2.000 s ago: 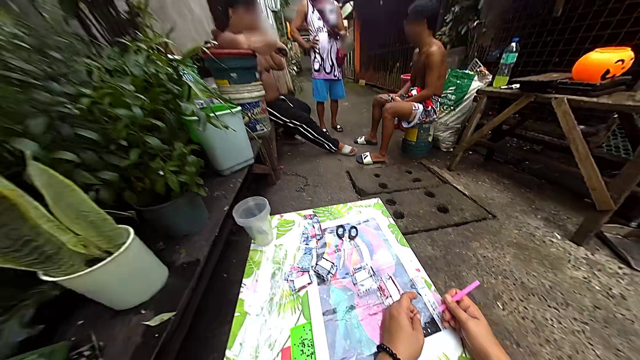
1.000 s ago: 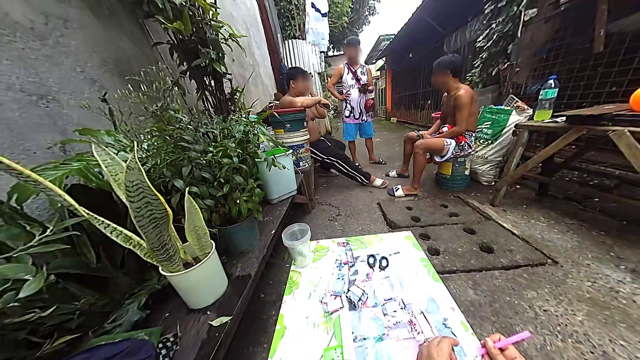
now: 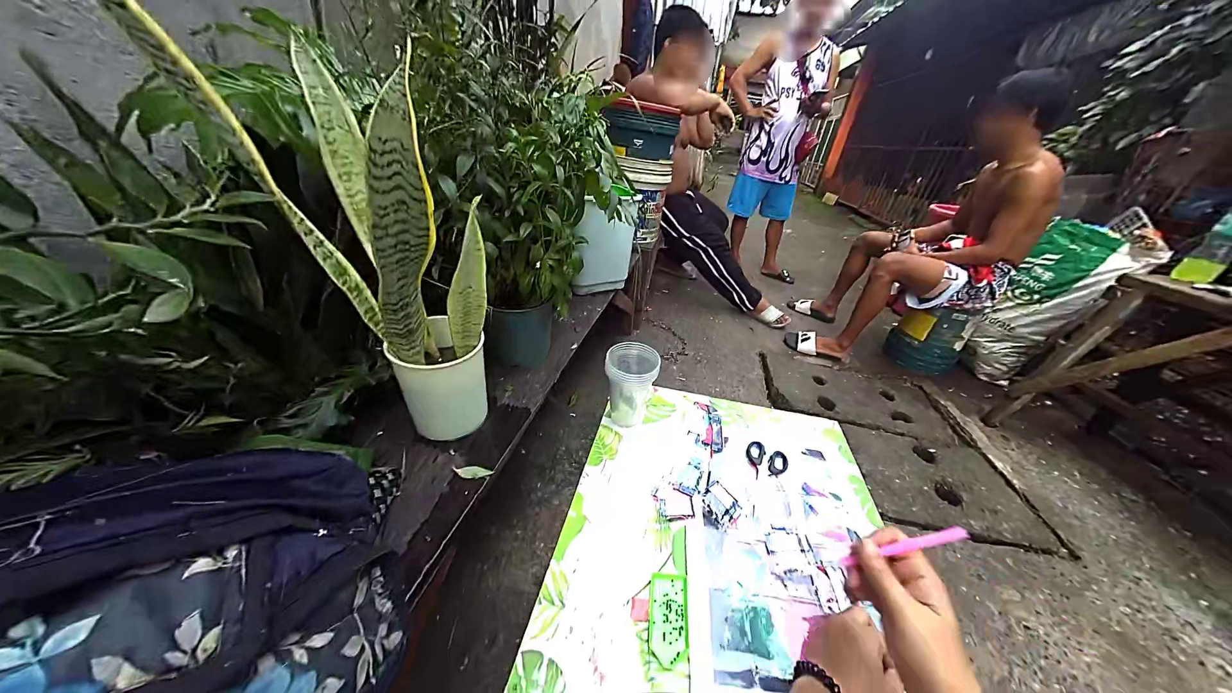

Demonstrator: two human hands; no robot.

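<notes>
My right hand (image 3: 910, 606) holds a pink pen-like stick (image 3: 914, 544) between thumb and fingers, over the right edge of a leaf-patterned table (image 3: 568, 577). Beside it, my left hand (image 3: 847, 650), with a dark beaded bracelet at the wrist, rests low over a colourful picture sheet (image 3: 756, 626); its fingertips are partly hidden, so its hold cannot be told. Small clear packets (image 3: 720, 504) lie scattered on the table. Black-handled scissors (image 3: 767, 458) lie farther back. A stack of clear plastic cups (image 3: 630, 385) stands at the far left corner. A green tray (image 3: 668, 621) lies left of the sheet.
A potted snake plant (image 3: 438, 390) stands on a dark wooden bench to the left, near a floral bag (image 3: 192, 587). Several people (image 3: 784, 115) sit or stand beyond the table. A slotted concrete cover (image 3: 866, 433) and a wooden table (image 3: 1088, 346) are at the right.
The view has swung toward the left, bringing the floral bag more fully into sight. My right hand still holds the pink stick, and my two hands now overlap in view.
</notes>
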